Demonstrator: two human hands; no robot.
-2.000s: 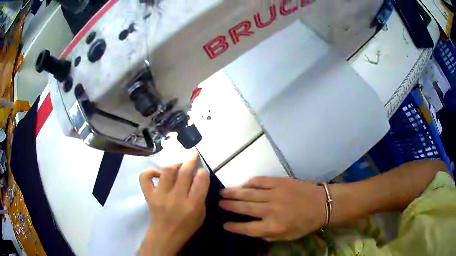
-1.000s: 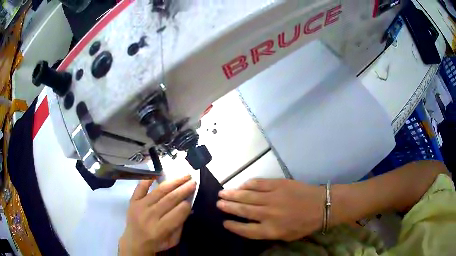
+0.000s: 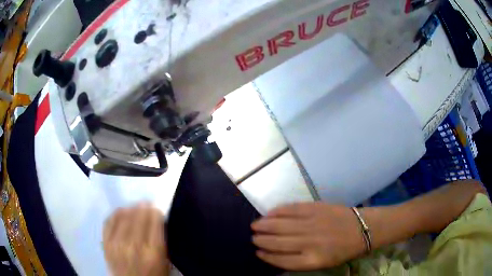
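A black fabric panel lies flat, its narrow top end at the dark parts below the machine head. A white piece lies to its left, hard to tell from the white table. My left hand is blurred at the black panel's left edge; whether it holds anything cannot be told. My right hand lies with its fingertips on the panel's right edge, palm down. The needle tip is hidden or too small to see.
The white BRUCE sewing machine spans the top. A pale cut piece lies right of the needle area. A blue basket stands at the right edge. Black pieces run along the left edge. A black slab lies far right.
My left hand has moved left and down, away from the needle area. More of the black panel shows, spread wider below the machine head. My right hand has shifted slightly right and down.
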